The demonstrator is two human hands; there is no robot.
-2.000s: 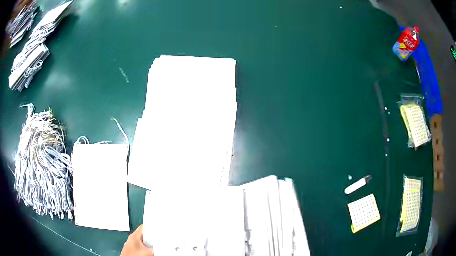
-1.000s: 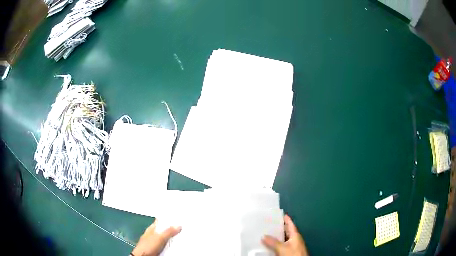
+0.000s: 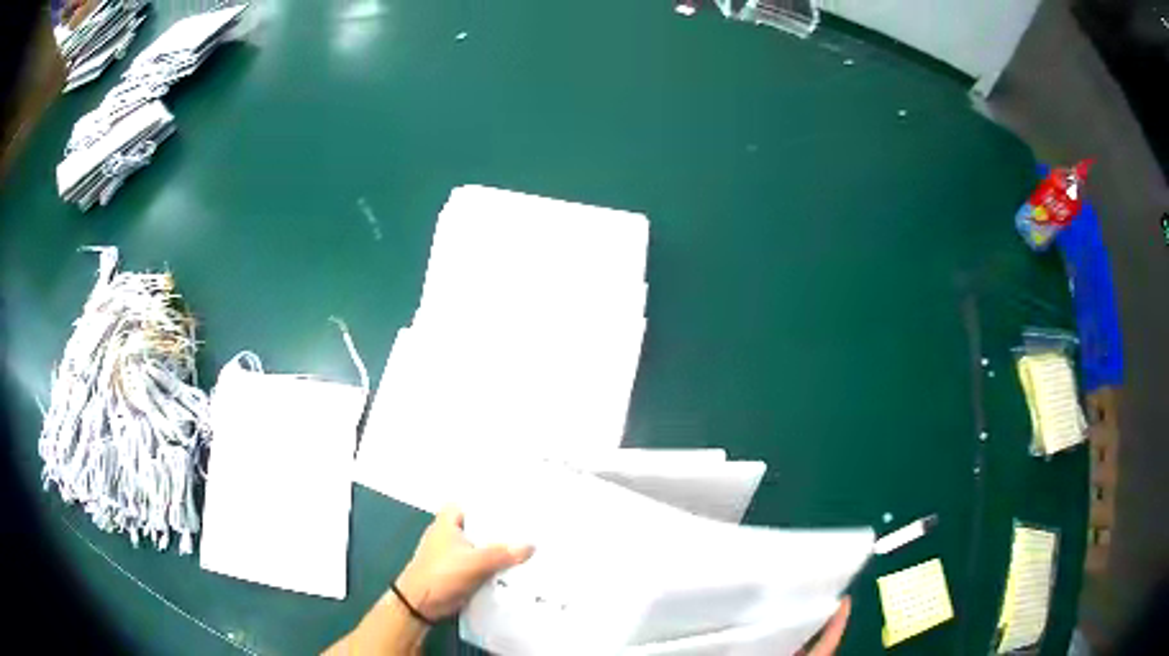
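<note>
Several white flat panels (image 3: 667, 564) are held at the bottom centre, fanned and tilted. My left hand (image 3: 451, 566), with a dark band on the wrist, grips their left side, thumb on top. My right hand (image 3: 831, 631) shows only as fingertips at their right edge; the rest is hidden by the panels and the picture's edge. More white panels (image 3: 538, 282) lie overlapping on the green table just beyond. A single panel with a cable (image 3: 280, 481) lies to the left, next to a pile of white cables (image 3: 128, 410).
Stacked corded panels (image 3: 118, 154) lie at the far left. On the right are a sticker sheet (image 3: 915, 601), a small white tool (image 3: 905, 536), bagged sticker sheets (image 3: 1051, 400), and a red packet (image 3: 1054, 205) by a blue bin (image 3: 1092, 301). A clear plastic object (image 3: 776, 13) is at the far edge.
The held panels have spread to the right and now tilt, covering most of my right hand. My left hand has its thumb over them. The camera view has shifted.
</note>
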